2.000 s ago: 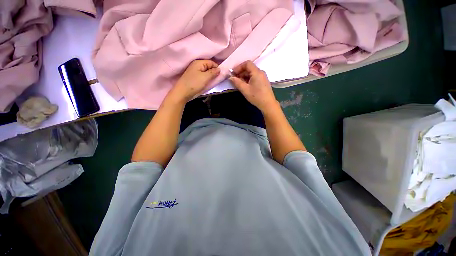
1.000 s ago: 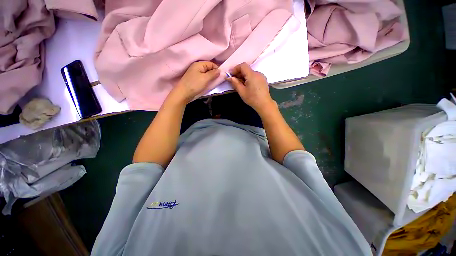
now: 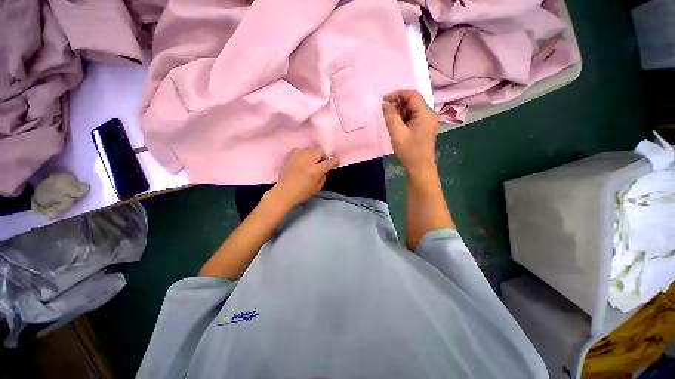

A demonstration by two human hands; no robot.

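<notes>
A dusty-pink jacket (image 3: pixel 252 126) lies spread over the white-topped table (image 3: pixel 85 104), its lower part reaching the front edge. A stitched flap pocket (image 3: pixel 346 100) faces up on it. My left hand (image 3: pixel 303 172) is at the jacket's front edge, with thumb and fingers pinching the edge. My right hand (image 3: pixel 411 122) is over the jacket's right side, fingers curled with thumb and index tips close together. Whether it holds the fabric or a small tool cannot be made out.
A black phone (image 3: pixel 120 159) and a beige cloth wad (image 3: pixel 59 194) lie at left, above clear plastic bags (image 3: pixel 66 244). Pink garments are heaped left (image 3: pixel 33 96) and right (image 3: pixel 488 48), the right heap in a pale tray (image 3: pixel 551 80). A bin of white scraps (image 3: pixel 562 222) stands lower right.
The jacket's front now lies flatter with its pocket nearer me, covering more of the table. My left hand moved down towards me; my right hand moved right, away from the left.
</notes>
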